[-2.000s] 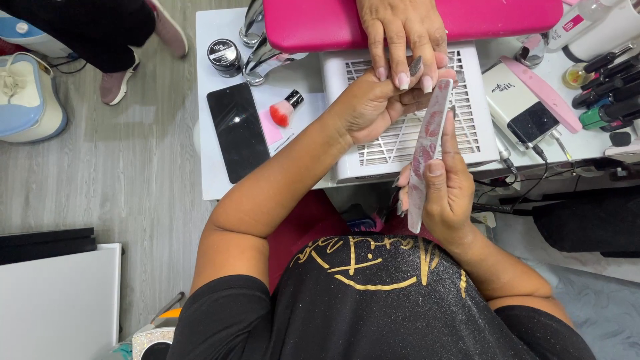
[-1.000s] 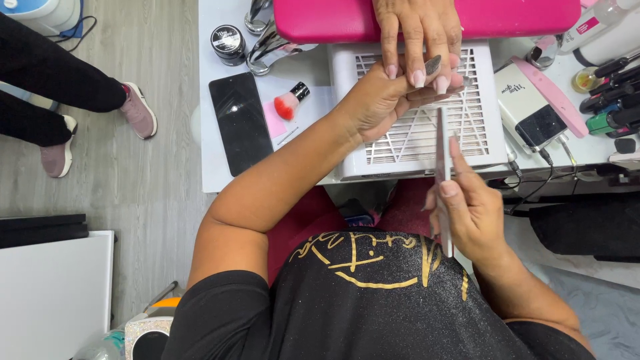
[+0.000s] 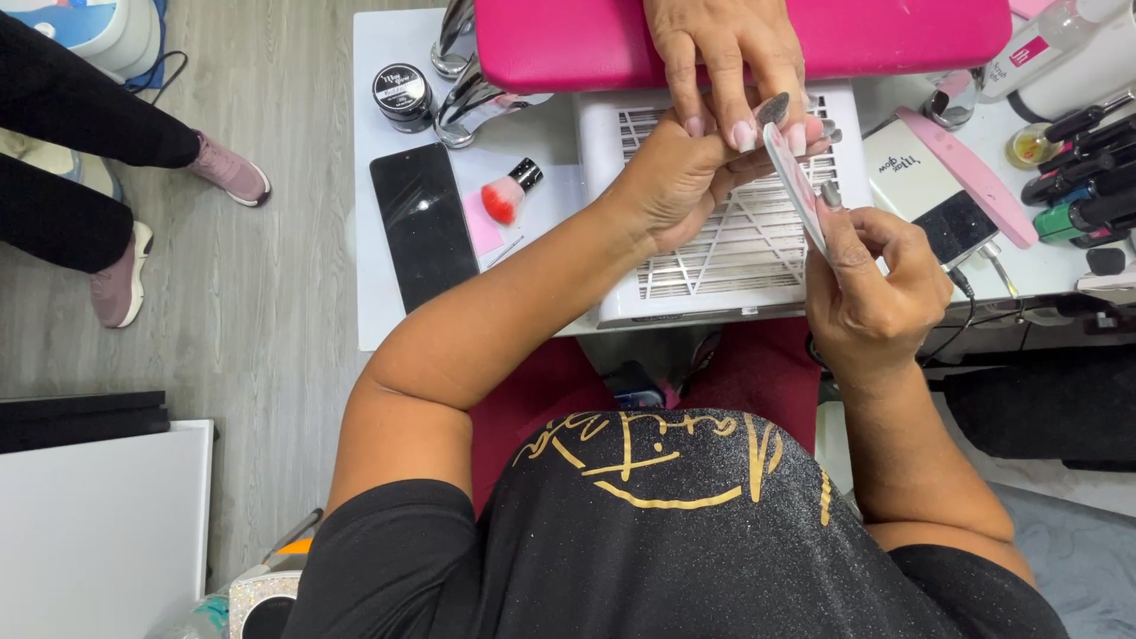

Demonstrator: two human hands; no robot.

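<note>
My left hand [image 3: 688,173] grips the fingers of another person's hand [image 3: 732,53], which reaches over a pink padded armrest [image 3: 568,44]. A dark, glittery nail of mine shows beside that hand's long pale nails. My right hand [image 3: 874,280] holds a nail file [image 3: 799,191] tilted, its upper end at one of those nails. Both my hands are above a white nail dust collector [image 3: 737,240] with a slatted grille. Part of my left fingers is hidden beneath the other person's hand.
Left on the table [image 3: 373,311] lie a black phone [image 3: 426,222], a red-tipped brush [image 3: 508,193] and a lidded jar [image 3: 402,93]. To the right are a white nail drill unit [image 3: 927,191], a pink curved file [image 3: 967,173], polish bottles [image 3: 1087,169] and cables. Another person's legs [image 3: 89,133] stand at far left.
The file in my right hand has gone from roughly upright to leaning left, its tip now up at the other person's nails. My left hand keeps its hold on the fingers.
</note>
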